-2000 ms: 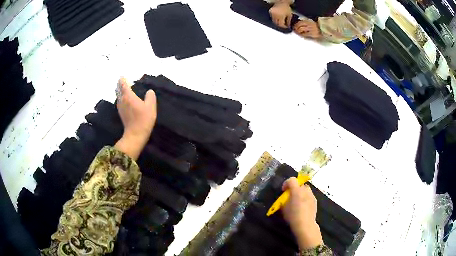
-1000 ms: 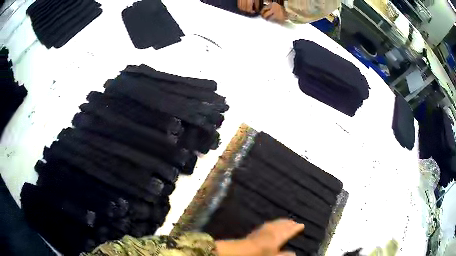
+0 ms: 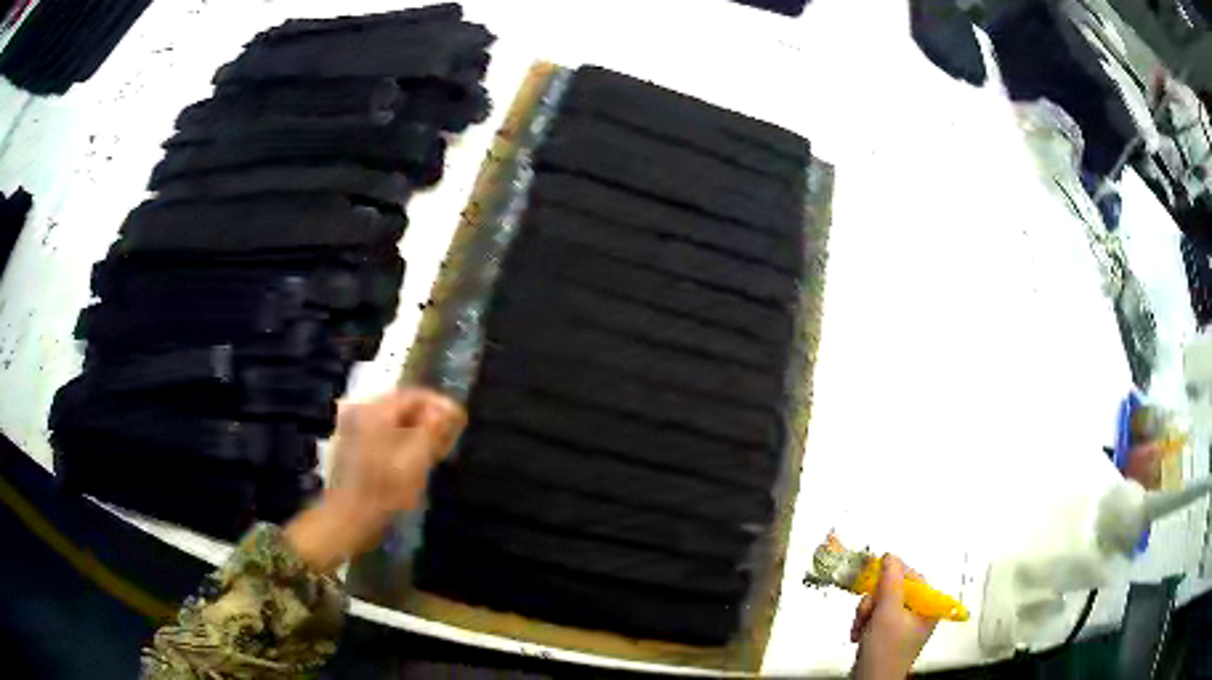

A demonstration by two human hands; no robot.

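Black pieces lie overlapped in a row on the tan gluing board, with whitish glue along the board's left edge. My left hand is over the board's lower left edge, fingers curled; whether it holds anything is hard to tell. My right hand is at the bottom, right of the board, cut off by the picture's edge. It holds the yellow handle of the glue brush, whose caked bristles point left over the white table. A looser overlapping spread of glued pieces lies left of the board.
A white container with a spout stands at the right table edge, beside a small blue tray. Crumpled clear plastic lies at the upper right. Another black pile is at the upper left. A yellow floor line shows lower left.
The view has shifted toward the near table edge, showing the whole row. My left hand has moved from the row to the board's left edge. My right hand and the brush are back in view.
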